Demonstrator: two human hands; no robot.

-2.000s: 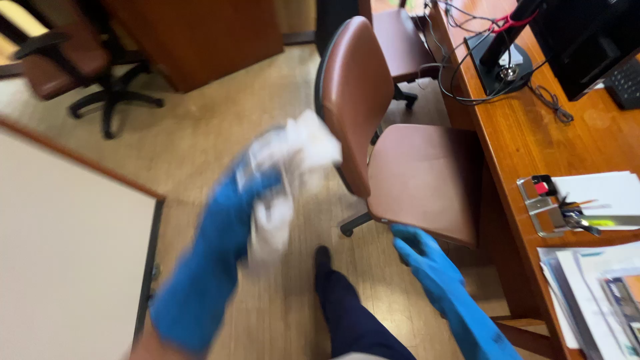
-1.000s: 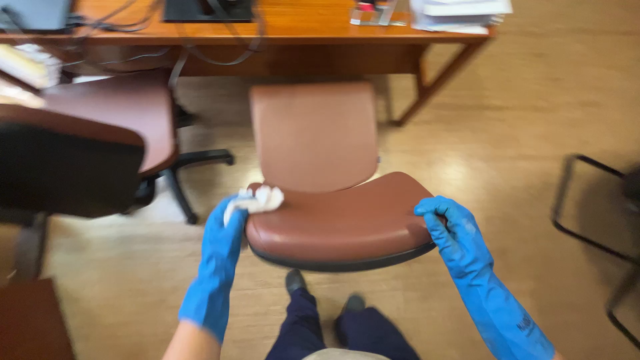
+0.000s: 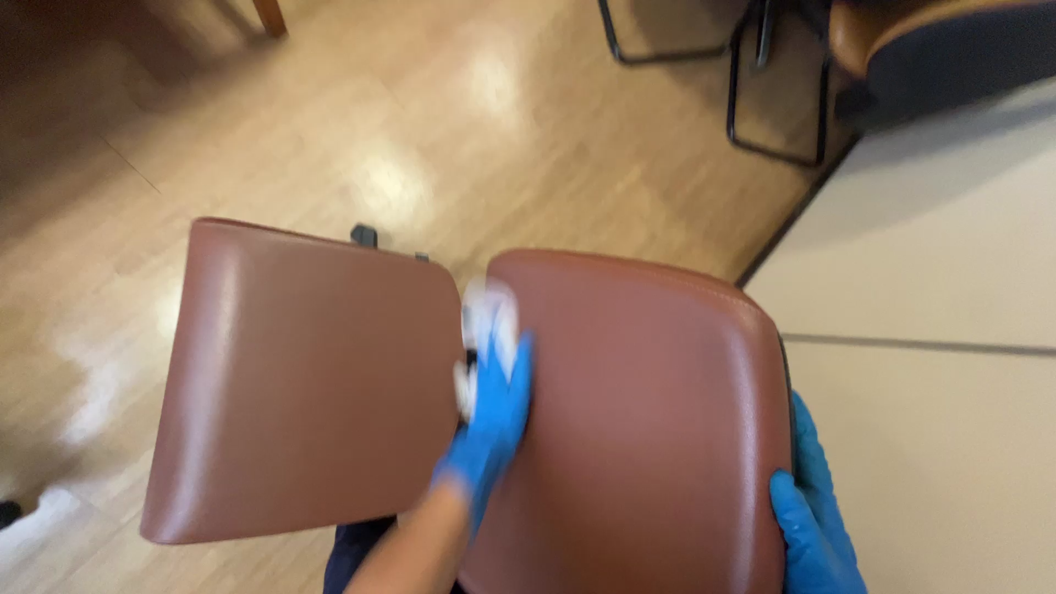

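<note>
Below me is an office chair with a brown leather-like seat and a matching backrest. My left hand, in a blue rubber glove and blurred, holds a white cloth against the backrest's lower edge, at the gap between seat and backrest. My right hand, gloved in blue too, grips the top edge of the backrest, its thumb on the front and its fingers behind.
A pale panelled surface lies close on the right, beside my right hand. Black metal chair legs and part of another brown and black chair are at the upper right. A wooden leg shows at the upper left.
The view has swung round strongly. My left hand with the cloth has moved from the backrest's top corner down to its lower edge. My right hand remains on the backrest.
</note>
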